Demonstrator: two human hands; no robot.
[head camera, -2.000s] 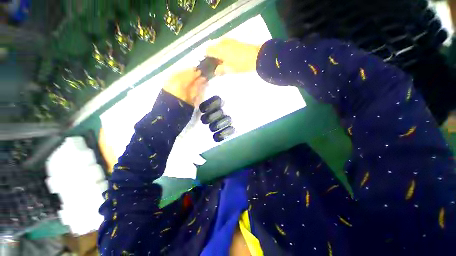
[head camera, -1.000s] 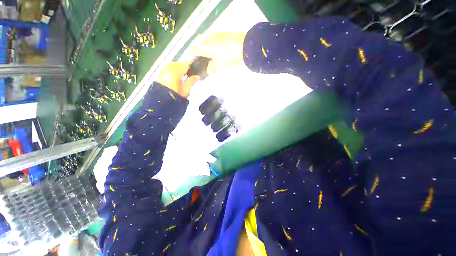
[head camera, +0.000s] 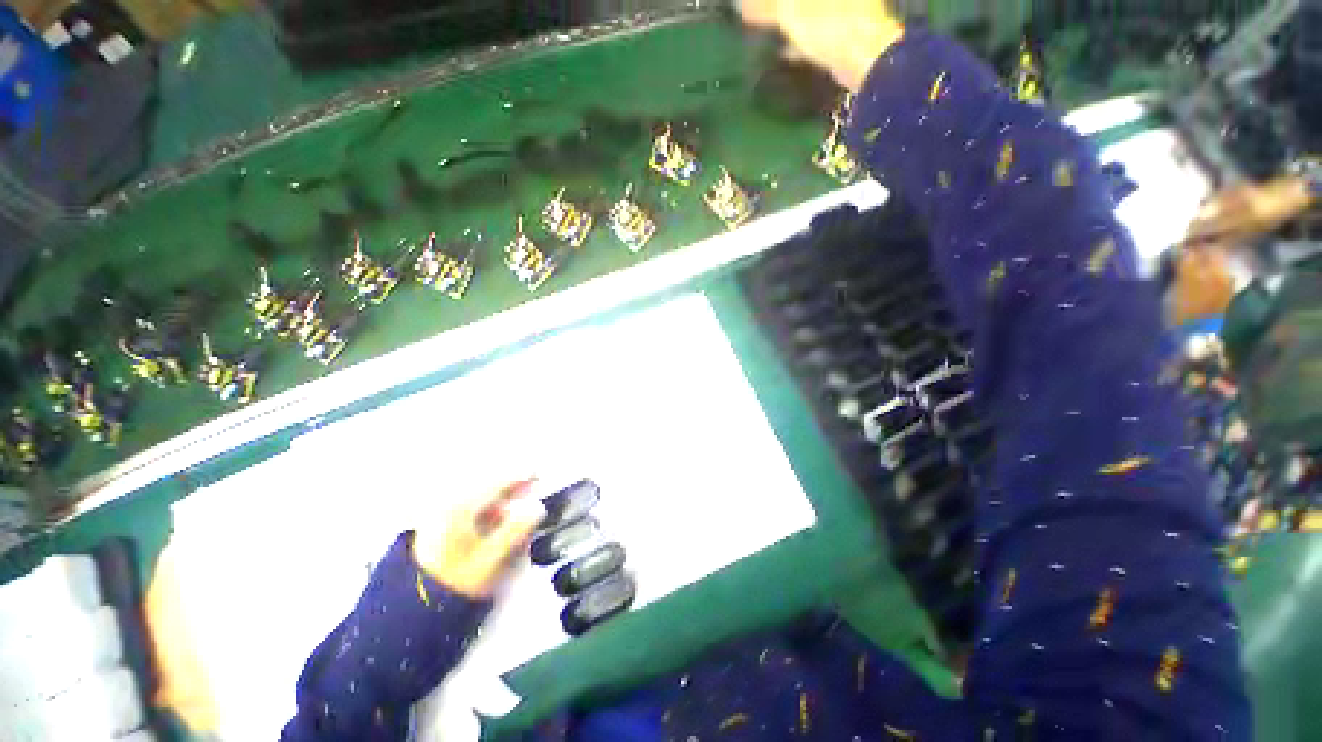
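Observation:
Several black oval adapter covers (head camera: 595, 567) lie in a short column on the white work sheet (head camera: 682, 406). My left hand (head camera: 479, 539) is at the left end of the top cover, fingertips at or against it; whether it grips the cover is unclear. My right hand (head camera: 829, 32) reaches far forward over the green conveyor, cut off by the top edge and blurred; a dark blur lies beneath it, and I cannot tell whether it holds anything.
Circuit boards with yellow parts (head camera: 529, 258) stand along the green conveyor (head camera: 479, 160), behind its pale edge (head camera: 435, 338). Rows of black parts (head camera: 884, 420) lie under and left of my right arm. White trays (head camera: 65, 652) are at far left. Another person's hands (head camera: 1247, 210) show at right.
My hands have parted. The right moved forward over the conveyor; the left came down to the covers. The dark part between them is no longer visible there. The view has shifted.

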